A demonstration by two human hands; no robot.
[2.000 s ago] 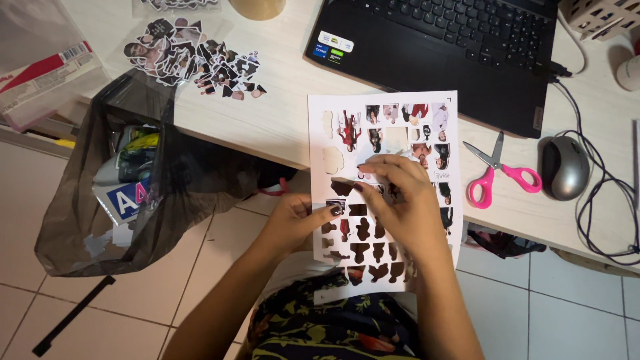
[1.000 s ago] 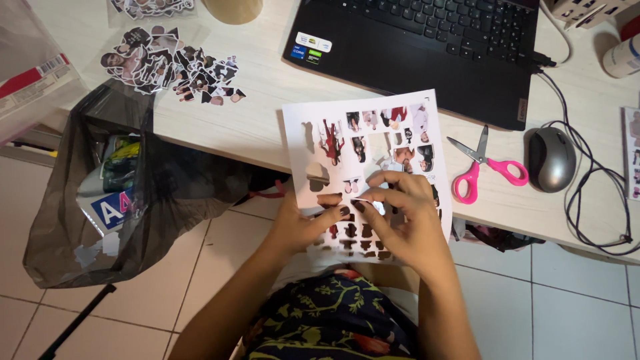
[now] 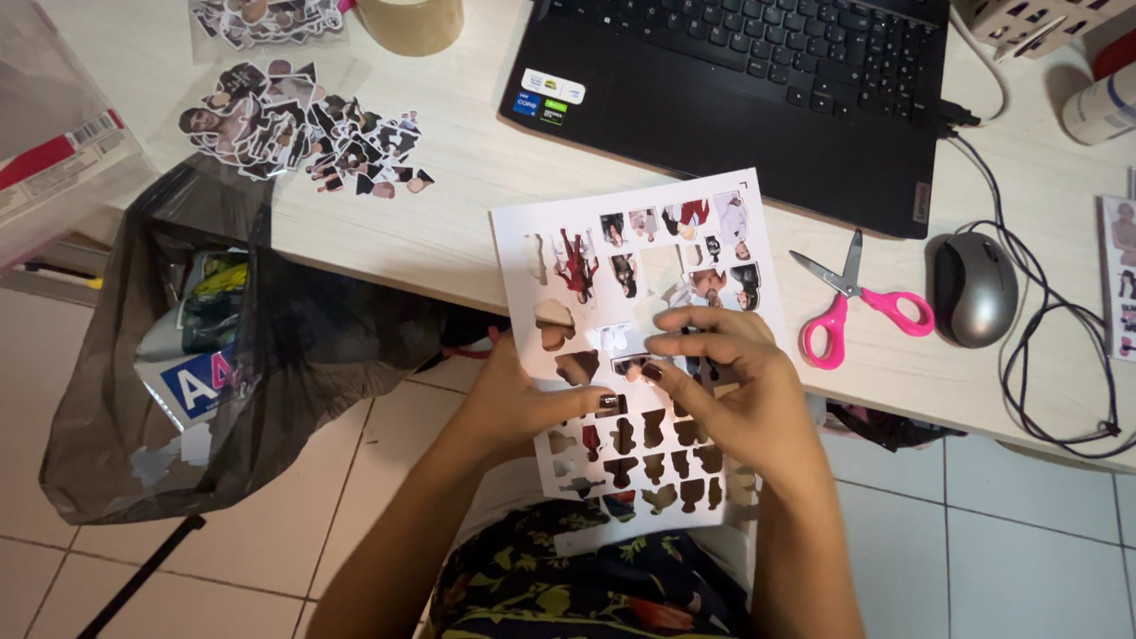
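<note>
A white sheet of die-cut photo stickers (image 3: 639,302), with many cut-out holes in its lower half, lies tilted over the desk's front edge and my lap. My left hand (image 3: 524,404) grips its left side, thumb on top, fingers hidden beneath. Over the right half is my right hand (image 3: 745,382), its thumb and fingers around a small sticker (image 3: 632,364) near the middle; whether that piece is free of the sheet I cannot tell. Cut-out stickers (image 3: 257,124) lie in a loose pile at the upper left.
Pink-handled scissors (image 3: 850,291) lie spread right of the sheet, beside a computer mouse (image 3: 974,288) and a looped black cable (image 3: 1021,390). A laptop (image 3: 737,115) stands behind. Tape roll (image 3: 410,22) at the back. A dark plastic bag (image 3: 293,328) with waste hangs at the desk's left edge.
Since two seconds ago the sheet has tilted, and my left thumb has moved away from my right fingertips, which were close to it one second ago.
</note>
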